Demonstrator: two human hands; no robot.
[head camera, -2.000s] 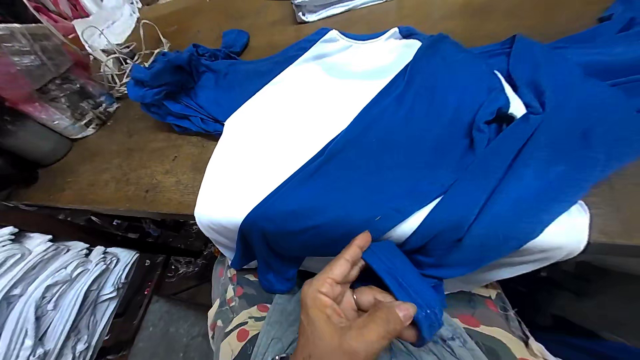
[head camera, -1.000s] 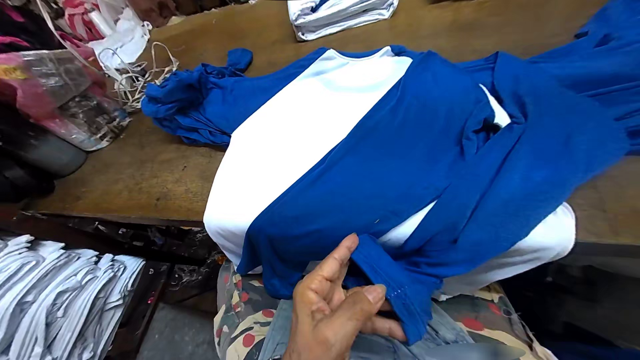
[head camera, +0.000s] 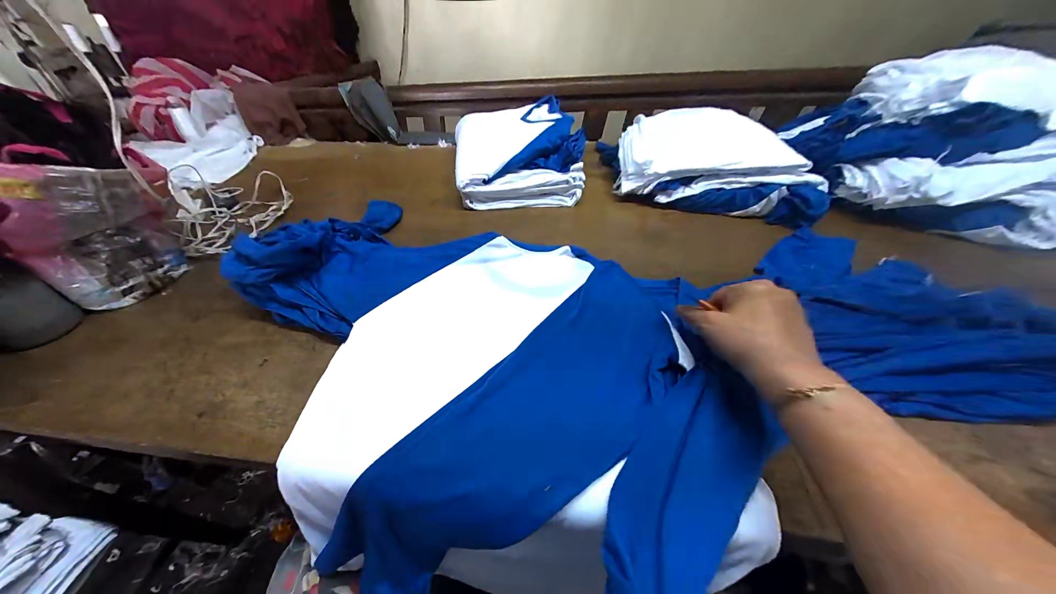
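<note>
A long-sleeved shirt of blue and white fabric (head camera: 495, 396) lies spread over the table, its lower part hanging past the front edge. My right hand (head camera: 755, 330), with a bracelet at the wrist, is over the shirt's right shoulder area. Its fingers are closed around a small orange item (head camera: 707, 305), mostly hidden. Whether they also pinch the cloth cannot be told. The sleeve on the left is bunched (head camera: 305, 268); the other blue sleeve (head camera: 685, 478) hangs toward the front. My left hand is out of view.
Blue fabric pieces (head camera: 924, 338) lie right of my hand. Folded garments (head camera: 520, 157), a second folded stack (head camera: 709, 157) and a large garment pile (head camera: 965, 148) line the back. White cord (head camera: 219, 214) and a plastic bag (head camera: 107, 231) are at left. The wooden table's edge (head camera: 165, 441) faces me.
The hand that was at the blue fabric end near my lap has left the view. My right hand now shows at the shirt's right shoulder. The view has tilted up toward the table's back.
</note>
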